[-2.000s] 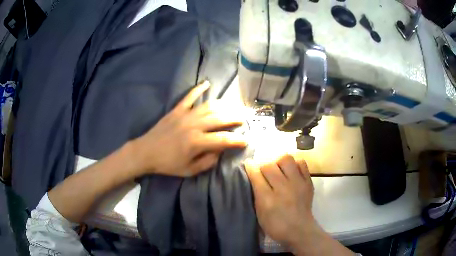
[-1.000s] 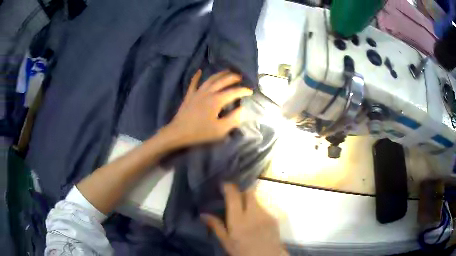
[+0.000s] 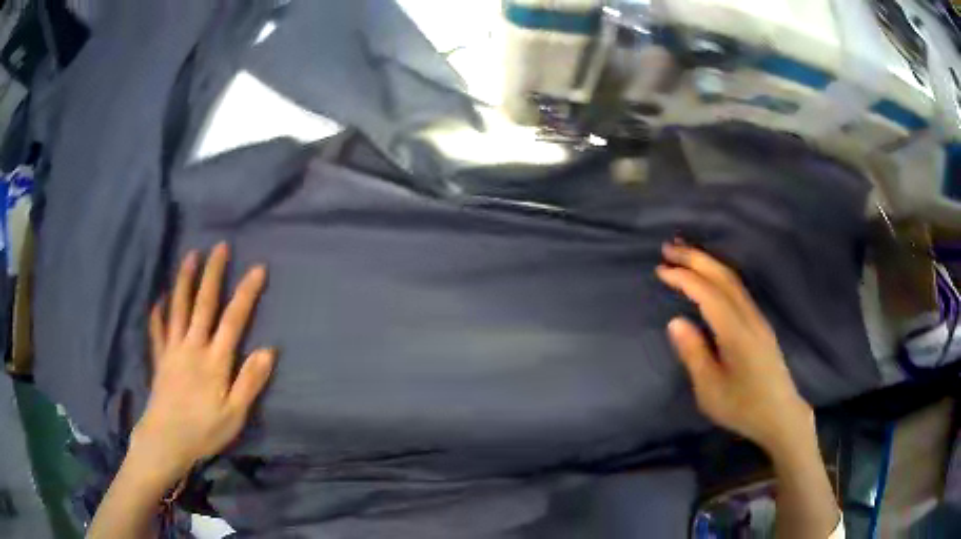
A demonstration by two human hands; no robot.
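Observation:
A dark grey garment panel (image 3: 453,326) lies spread wide across the front of the sewing table, hanging over its front edge. My left hand (image 3: 206,358) lies flat on its left part, fingers apart. My right hand (image 3: 732,347) rests on its right part, fingers bent and thumb apart; whether it pinches cloth is hard to tell. The white sewing machine head (image 3: 674,63) with blue stripes stands behind the cloth, blurred. Needle and presser foot are not clear in blur and glare.
More dark grey cloth (image 3: 95,211) lies at the left and back left. A blue-and-white packet (image 3: 19,190) shows at the far left edge. A purple-blue thread tangle (image 3: 938,326) is at the far right. White table surface (image 3: 258,118) shows between cloths.
The bunched cloth is now spread out wide, covering the table front and the black oblong object. My hands have moved far apart, the left one leftward, the right one rightward.

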